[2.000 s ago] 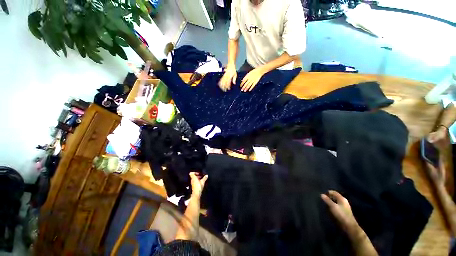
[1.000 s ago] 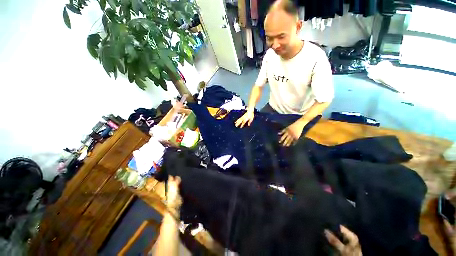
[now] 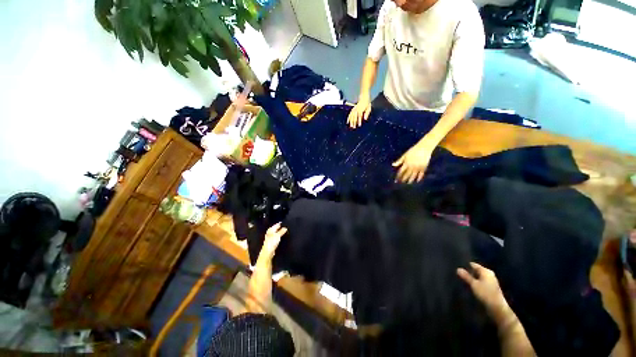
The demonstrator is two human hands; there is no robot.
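A large plain black garment (image 3: 390, 258) is stretched across the near side of the table. My left hand (image 3: 273, 241) grips its left edge beside a tangled black bundle (image 3: 244, 192). My right hand (image 3: 482, 284) is at its right part, with fingers curled into the cloth; the fingertips are partly hidden against the black. The garment's lower part is blurred. White pieces (image 3: 336, 295) show under its near left edge.
Across the wooden table (image 3: 481, 139), a person (image 3: 432, 56) has both hands on a navy speckled garment (image 3: 335, 143). A black garment pile (image 3: 544, 216) lies right. A green and white box (image 3: 256, 129) stands far left, near wooden drawers (image 3: 139, 223).
The black garment's left end rose over the black bundle, then came back down, uncovering the bundle. The opposite person's hand on my right moved right along the navy garment.
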